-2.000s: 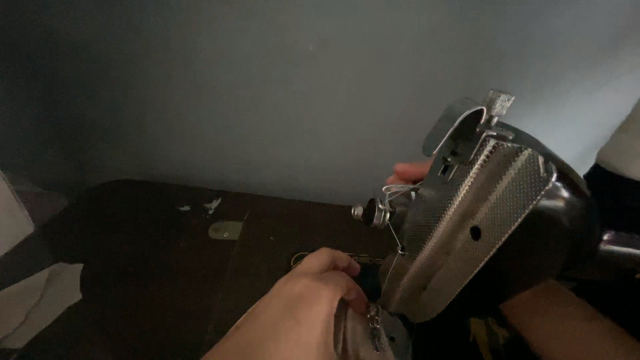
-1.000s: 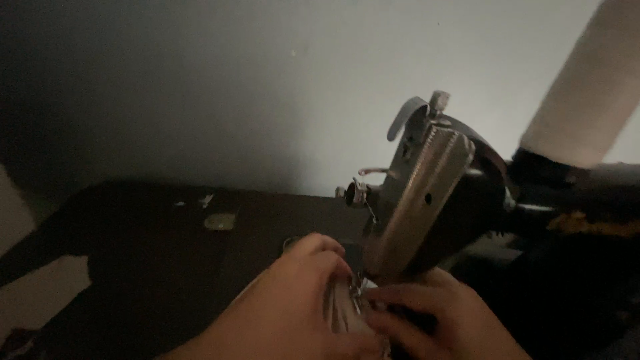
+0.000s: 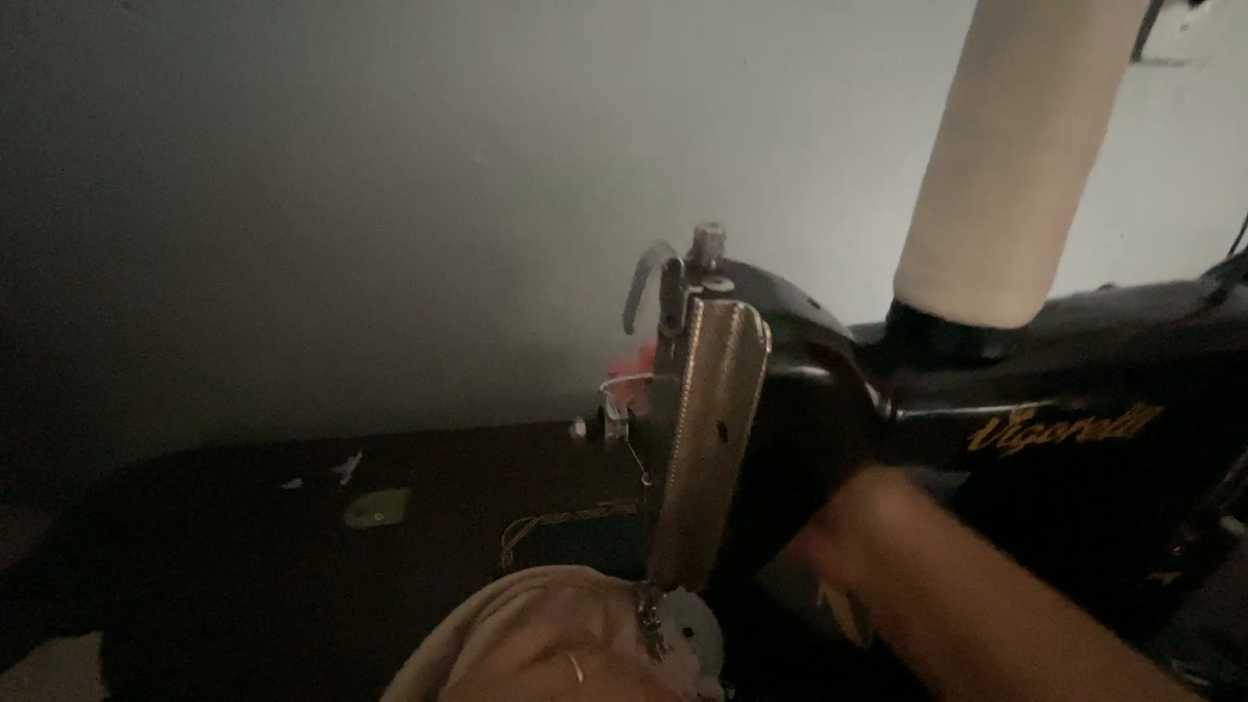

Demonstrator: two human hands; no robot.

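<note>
A black Vigorelli sewing machine (image 3: 809,390) with a ridged metal faceplate stands right of centre. White thread runs at its tension knob (image 3: 609,427). My left hand (image 3: 575,673), at the bottom edge, lies against light fabric (image 3: 546,595) beside the presser foot (image 3: 648,609); its fingers are mostly out of view, so its grip is unclear. My right forearm passes under the machine's arm, and my right hand (image 3: 858,517) goes behind the machine head. Reddish fingertips show behind the tension knob; what they touch is hidden.
A large cream thread cone (image 3: 1024,166) stands on top of the machine's arm. The dark table (image 3: 224,546) bears a metal plate (image 3: 378,508) and small white scraps (image 3: 348,466). A grey wall rises behind. Something pale lies at the lower left corner.
My right hand has left the presser foot area, where it was beside my left hand a second ago, and reaches behind the machine head. My left hand sits lower in the view.
</note>
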